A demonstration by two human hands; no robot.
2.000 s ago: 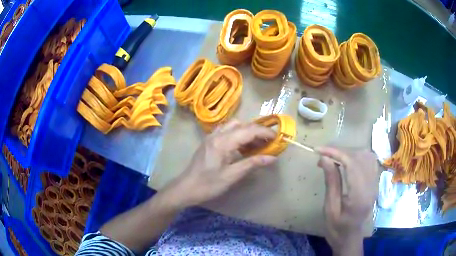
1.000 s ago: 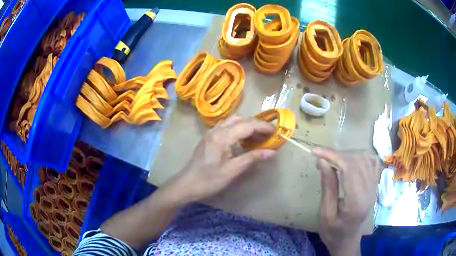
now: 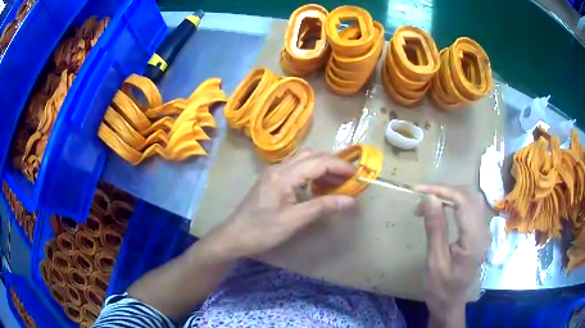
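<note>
My left hand [image 3: 282, 205] holds an orange oval loop [image 3: 369, 161] a little above the tan work board [image 3: 333, 256], thumb and fingers around its left side. My right hand [image 3: 455, 237] grips a thin pale glue stick [image 3: 394, 186] between thumb and forefinger; its tip touches the loop's right side. A small white glue cup [image 3: 404, 134] sits on the board beyond the loop. Stacks of orange oval loops [image 3: 410, 64] stand along the board's far edge, and more loops [image 3: 281, 118] lie at its left. Glue on the tip is too small to tell.
Orange strips [image 3: 163, 125] lie on the metal bench [image 3: 160, 182] at left, beside a black-yellow knife [image 3: 173, 48] and blue crates [image 3: 83, 138] of orange parts. At right are a strip heap [image 3: 542, 182] and a white bottle [image 3: 534, 112]. A green conveyor [image 3: 474, 32] runs behind.
Over the last second, my right hand and the stick have moved slightly right, and the stick lies flatter. The held loop has shifted slightly down and right. The stacks have not moved since then.
</note>
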